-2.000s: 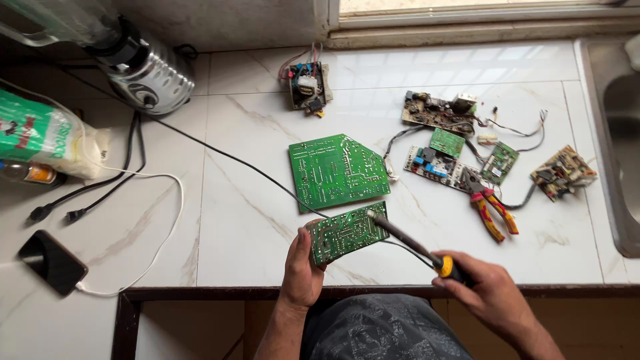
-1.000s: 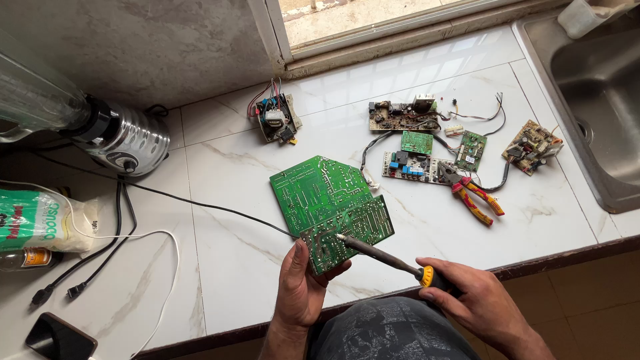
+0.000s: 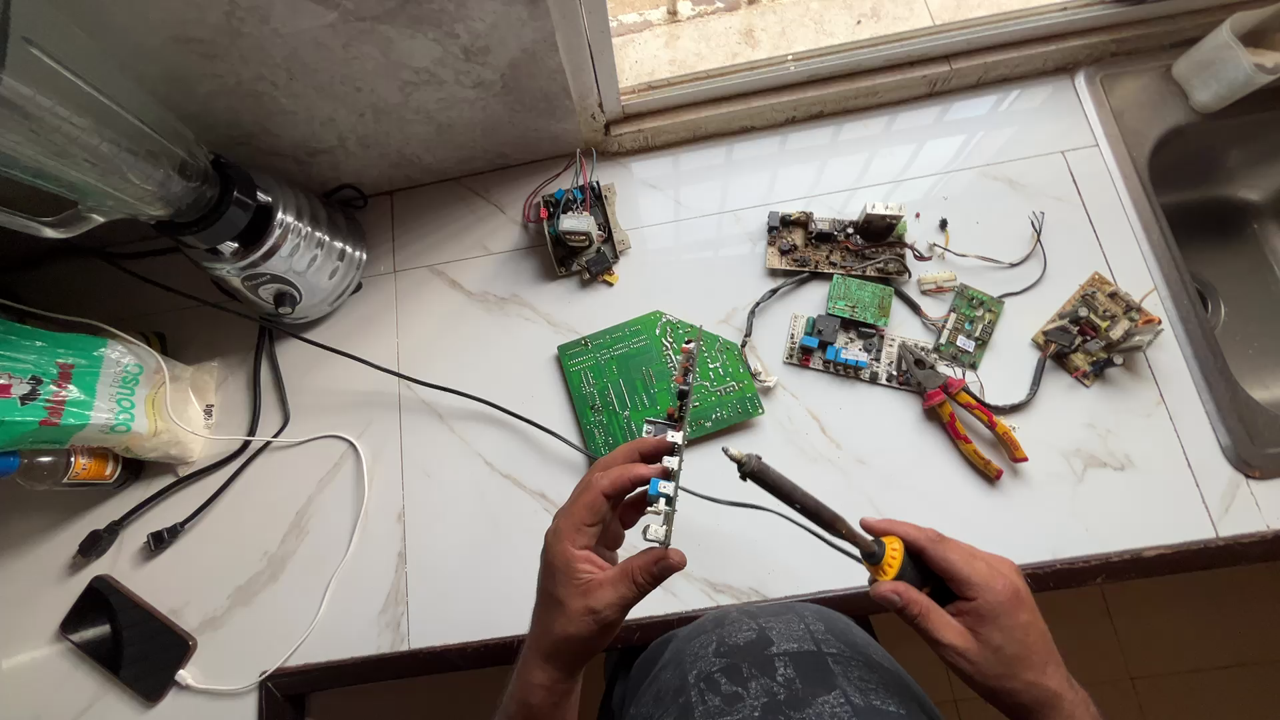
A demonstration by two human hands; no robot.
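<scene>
My left hand holds a small circuit board by its edges, turned edge-on so that its connectors and components face left. In my right hand is a soldering iron with a black and yellow handle, its tip pointing up and left, a short gap to the right of the board. A larger green circuit board lies solder side up on the counter just beyond, partly hidden by the held board. The iron's black cord runs left across the counter.
Several circuit boards with wires and combination pliers lie at the right, near a steel sink. A transformer board sits at the back. At left are a blender, a plastic bag, plugs and a phone.
My left hand has turned the small board from solder side up to edge-on. The iron's tip, over the board before, is now away from it to the right.
</scene>
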